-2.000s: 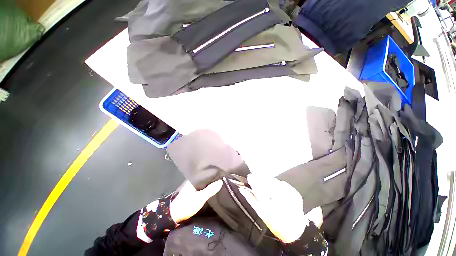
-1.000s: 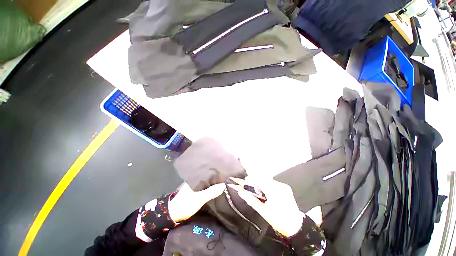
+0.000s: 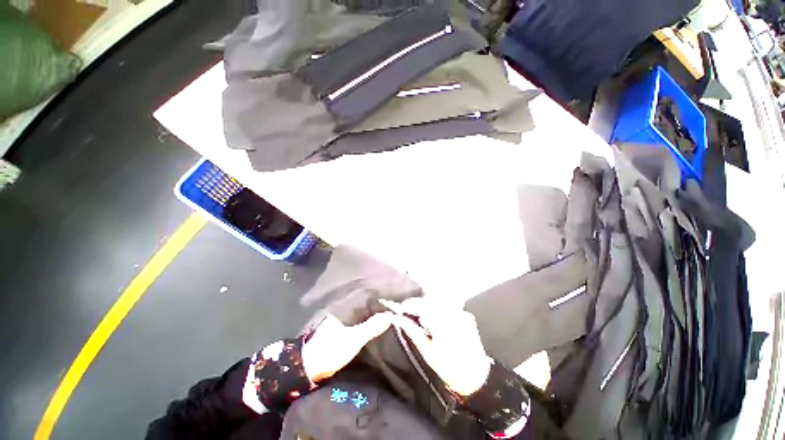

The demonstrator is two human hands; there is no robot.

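Observation:
A grey zippered panel (image 3: 366, 279) hangs over the table's near edge and my lap, with a pale zip line running down from my fingertips. My left hand (image 3: 344, 344) pinches the panel near the upper end of that line. My right hand (image 3: 449, 344) is close beside it, its fingertips meeting the left ones at the same spot. The right hand is overexposed, and I cannot tell whether it holds a small tool. Patterned dark cuffs cover both wrists.
A stack of panels (image 3: 370, 94) lies at the far side of the white tabletop (image 3: 413, 198). A large pile of panels (image 3: 663, 301) is on the right. A blue crate (image 3: 194, 185) sits below the left edge, another blue crate (image 3: 635, 116) at the upper right.
My right hand has drawn back and turned down against the left fingertips; the dark item seen at its fingers a second ago no longer shows. The panel's upper part is more crumpled.

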